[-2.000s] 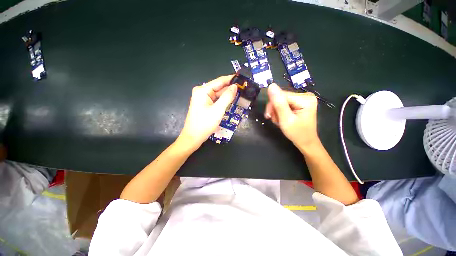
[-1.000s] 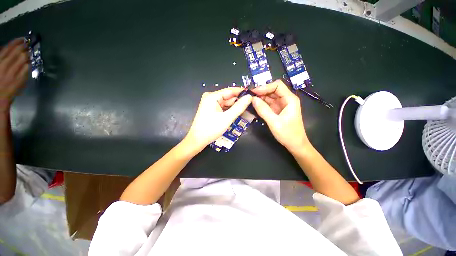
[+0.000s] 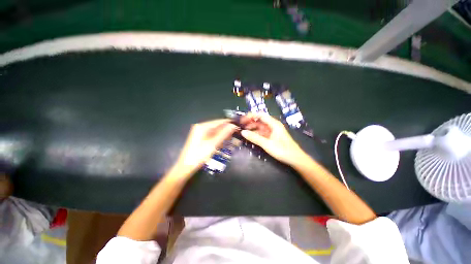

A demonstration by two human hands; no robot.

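A blue circuit board assembly (image 3: pixel 221 155) slants below my hands, its black end module between my fingertips. My left hand (image 3: pixel 206 143) grips it at the module end. My right hand (image 3: pixel 269 135) has its fingertips at the same end; blur hides whether they pinch a part. A second board (image 3: pixel 256 102) lies just beyond my fingers, partly covered by them. A third board (image 3: pixel 289 109) lies to its right, with a thin dark stick (image 3: pixel 311 135) by its lower end. Tiny pale specks (image 3: pixel 252 152) lie near my right hand. The picture is blurred.
A white desk fan (image 3: pixel 375 153) with a thin cord stands at right on the dark green bench. Beyond the pale raised edge (image 3: pixel 155 42) is a green belt with a blurred board (image 3: pixel 298 19). A grey metal arm crosses at upper right. Neighbouring people's clothing shows at both lower sides.
The view has tilted up, showing the belt. The other person's hand and the board at far left are out of view. My hands remain together at the held board's module end.
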